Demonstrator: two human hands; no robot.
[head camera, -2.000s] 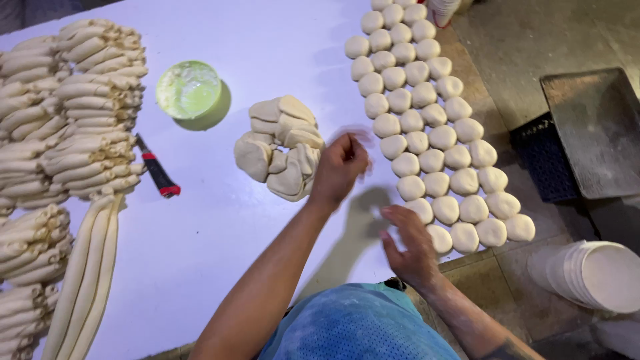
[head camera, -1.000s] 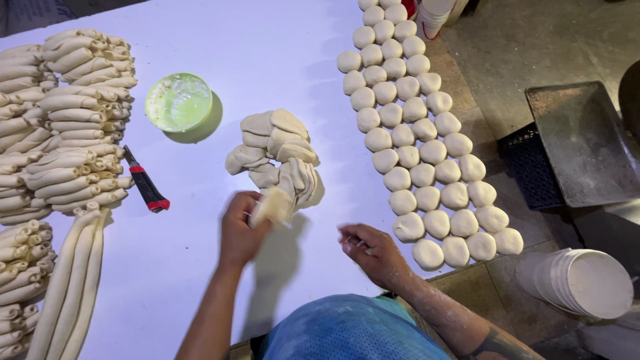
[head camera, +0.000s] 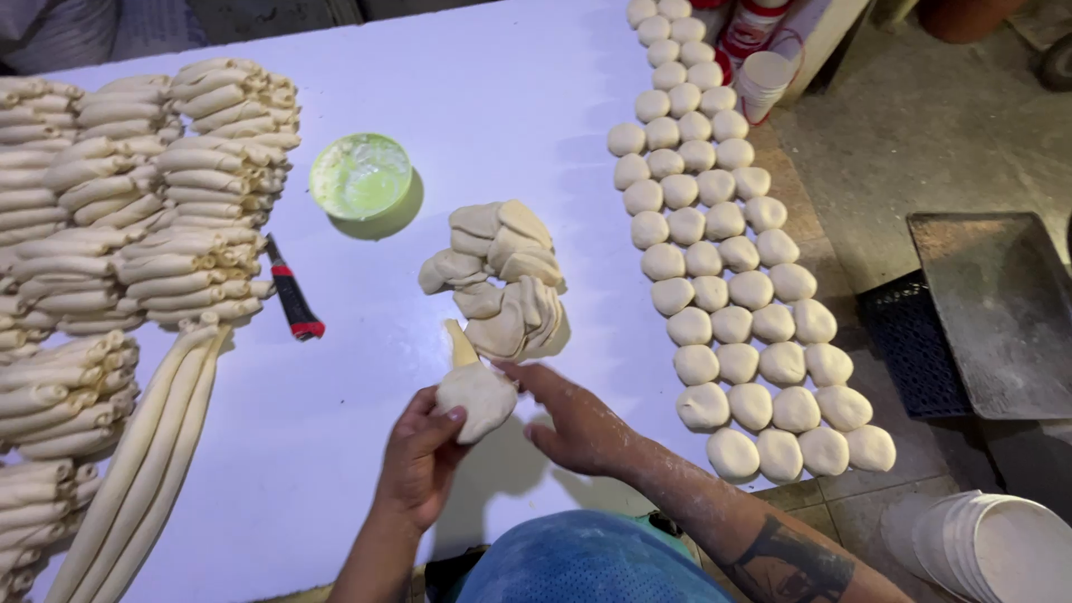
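My left hand (head camera: 427, 452) grips a flattened piece of dough (head camera: 479, 400) between thumb and fingers, near the table's front edge. A pale, narrow strip (head camera: 461, 345) sticks up beyond the dough; whether it is dough or a tool I cannot tell. At the dough's right edge is my right hand (head camera: 569, 419), its index finger extended and thumb apart; whether it pinches the dough is unclear. Just beyond the hands lies a ring of overlapping flattened dough pieces (head camera: 511, 243). Rows of round dough balls (head camera: 724, 220) line the table's right side.
Rolled dough sticks (head camera: 205, 180) are stacked at left, with long dough ropes (head camera: 138, 461) before them. A green bowl with white residue (head camera: 362, 176) and a red-black utility knife (head camera: 291, 293) lie nearby. White buckets (head camera: 988, 544), a black crate (head camera: 913, 343) and a metal tray (head camera: 997, 310) stand off the table's right.
The left hand has come nearer the table's front edge with a dough piece in it. The right hand has moved left, up to that piece.
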